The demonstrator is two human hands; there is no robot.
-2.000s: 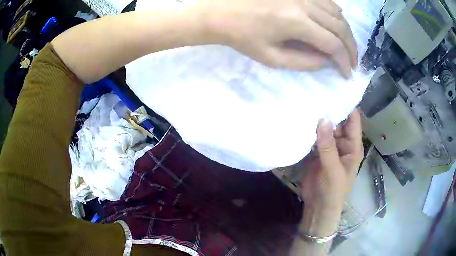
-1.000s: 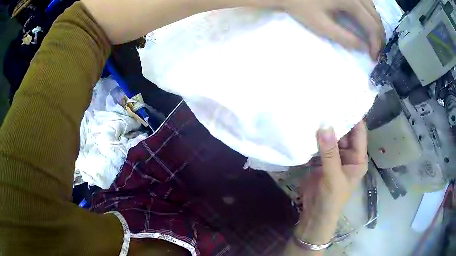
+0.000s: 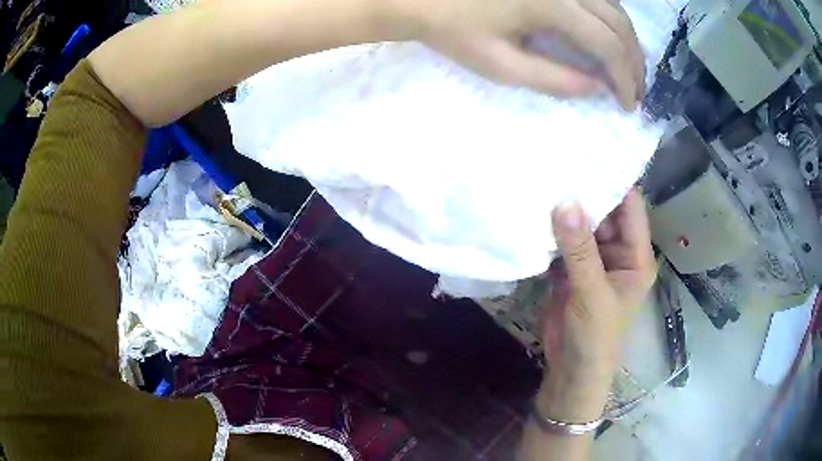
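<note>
The white garment piece (image 3: 433, 162) lies in front of me with its curved edge over my lap and its right edge at the sewing machine (image 3: 698, 216). My left hand (image 3: 550, 45) rests on top of the cloth, fingertips pressed down near the needle area, which is mostly hidden. My right hand (image 3: 599, 270) pinches the cloth's lower right edge between thumb and fingers. A small flap of white cloth (image 3: 469, 286) hangs below the curved edge.
A machine control box (image 3: 753, 45) is at the upper right. A slim dark tool (image 3: 673, 329) and thread lie on the pale table (image 3: 712, 396). At left, crumpled white cloths (image 3: 180, 261) lie by a blue crate edge (image 3: 203, 160). A plaid apron (image 3: 297, 297) covers the lap.
The cloth's lower edge has drawn up from the lap compared with the oldest frame, and a small flap shows beneath it. Both hands keep their holds; the view has shifted slightly.
</note>
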